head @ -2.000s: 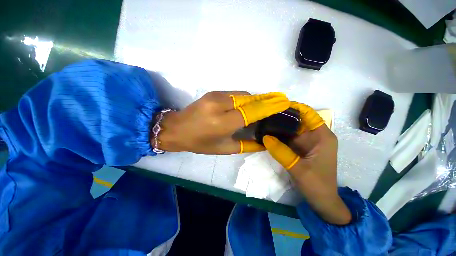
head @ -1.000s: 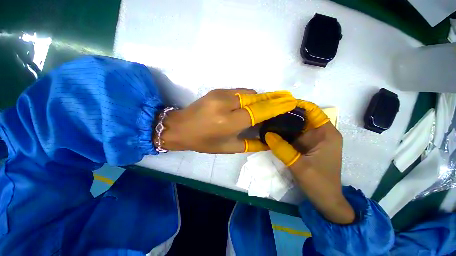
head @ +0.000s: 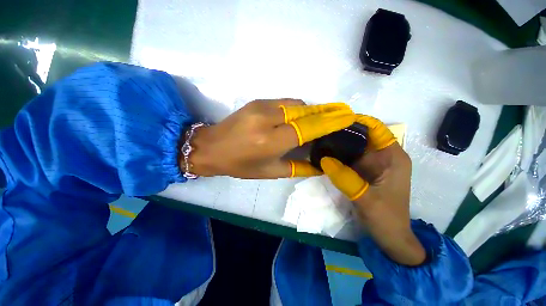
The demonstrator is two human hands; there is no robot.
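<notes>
A black smartwatch body [head: 340, 145] is held between both hands above the white foam sheet [head: 269, 54]. My left hand [head: 257, 140], in yellow finger cots, grips it from the left, fingers over its top edge and thumb below. My right hand [head: 377, 161], also in yellow finger cots, grips its right side, thumb on the near face. Two more black smartwatch bodies lie on the sheet, one at the upper right [head: 384, 42] and one at the right [head: 458, 127]. A pale yellow pad [head: 397, 132] shows partly behind my right hand.
A crumpled white wipe [head: 314, 208] lies at the bench's near edge. A translucent white bottle [head: 512, 76] is at the right. White strips [head: 498, 164] and shiny clear plastic [head: 534, 200] lie beside the sheet. The green bench [head: 90, 27] shows at the left.
Both hands keep hold of the smartwatch body, with only slight finger movement. The view has shifted a little, so the two bodies on the sheet appear slightly higher.
</notes>
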